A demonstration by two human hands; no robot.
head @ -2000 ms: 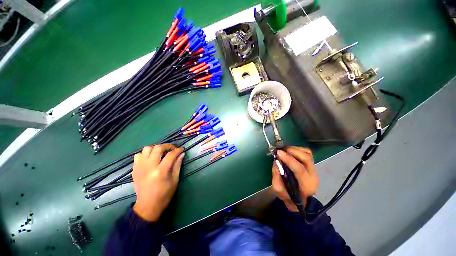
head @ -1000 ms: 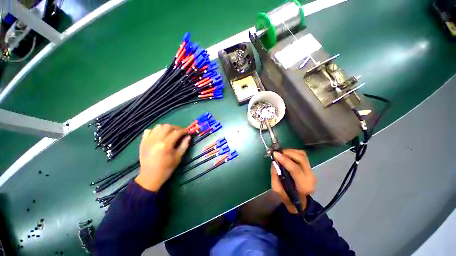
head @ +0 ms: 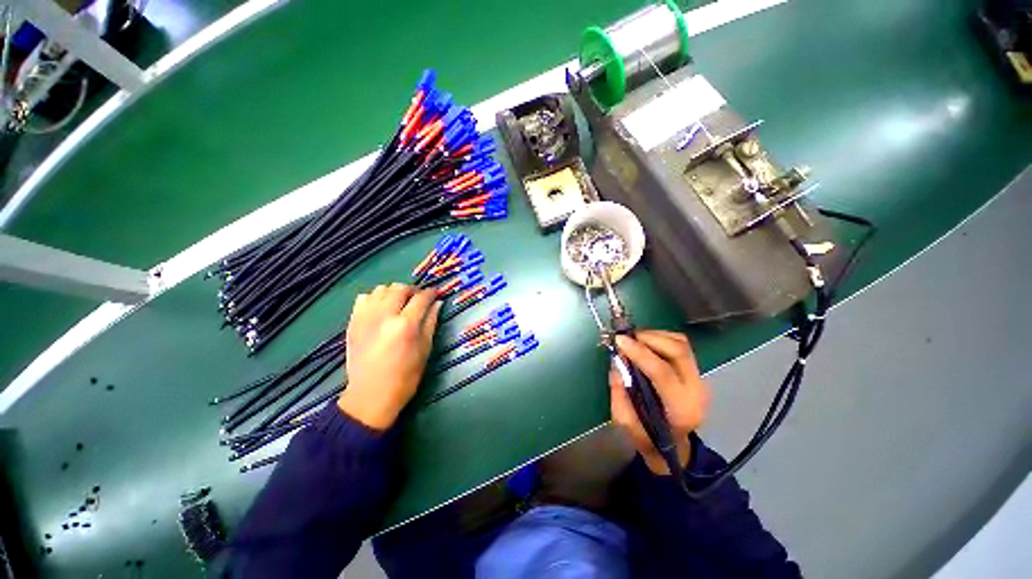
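Observation:
My left hand [head: 390,345], bare, lies over a small spread of black cable leads [head: 283,398] with red and blue ends. Its fingertips are on the leads just behind the red parts; whether they grip one is hidden. My right hand [head: 662,390] holds the black pen-like handpiece [head: 641,396]. Its metal prongs point into the white round cup [head: 625,217], which holds silvery bits [head: 593,244]. A larger pile of similar leads [head: 340,232] lies above, blue ends to the right.
The stand [head: 541,130] with a yellow sponge [head: 557,195] is beside the cup. Right of it are the grey-brown metal box [head: 679,249] and a green-flanged spool [head: 645,48]. A dark bristly block [head: 201,526] and dark specks lie lower left. Handpiece cables [head: 781,407] loop off the bench edge.
My left hand has moved slightly right and up over the small group, and some of its blue ends have shifted. My right hand stays with the handpiece tips at the cup.

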